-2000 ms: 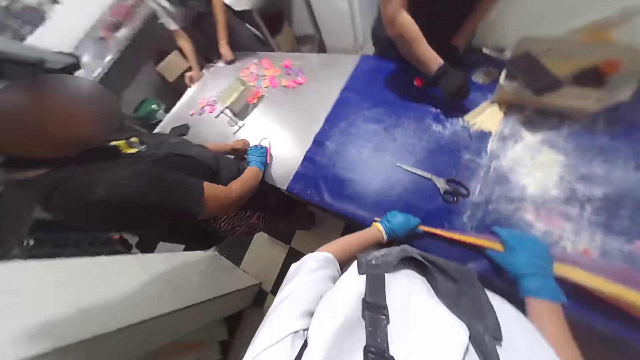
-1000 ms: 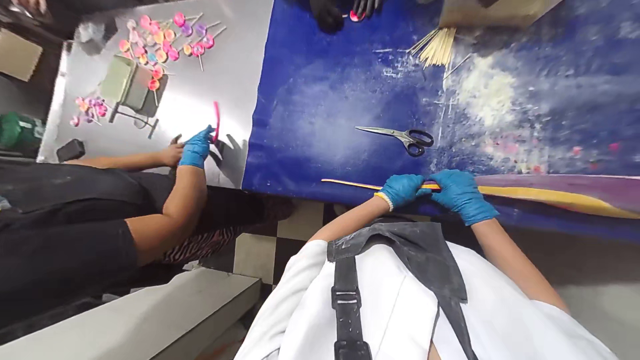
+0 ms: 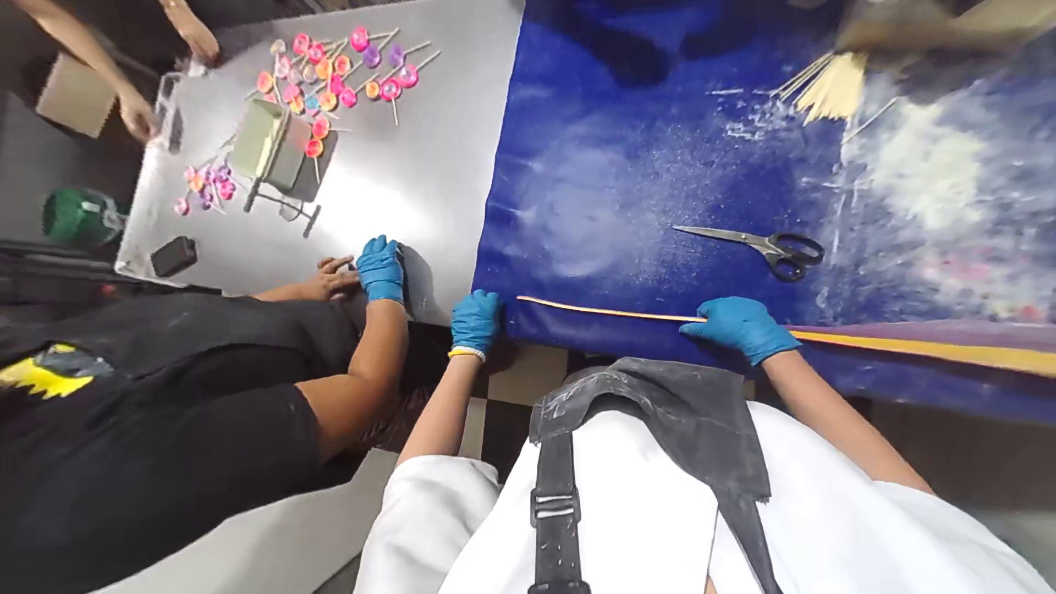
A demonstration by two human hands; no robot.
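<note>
My right hand [image 3: 740, 327], in a blue glove, grips a long yellow and purple strip [image 3: 932, 343] near the front edge of the blue-covered table. From its fingers a thin end of the strip runs left over the blue cover. My left hand [image 3: 476, 323], gloved too, rests at the table's edge, just left of the thin tip and apart from it; its fingers are curled, and whether it holds anything is hidden. Scissors [image 3: 755, 244] with black handles lie on the blue cover beyond my right hand.
A co-worker at the left has both hands on the metal table [image 3: 445, 148]. Lollipops [image 3: 334, 78] on sticks lie there around a green block [image 3: 261, 140]. Pale sticks [image 3: 833, 87] and white powder [image 3: 932, 165] are on the blue cover. Another person's hands are at the metal table's far corner.
My left hand has moved left, off the strip, which both hands held a second ago. My right hand still grips it. The co-worker's pink strip no longer shows.
</note>
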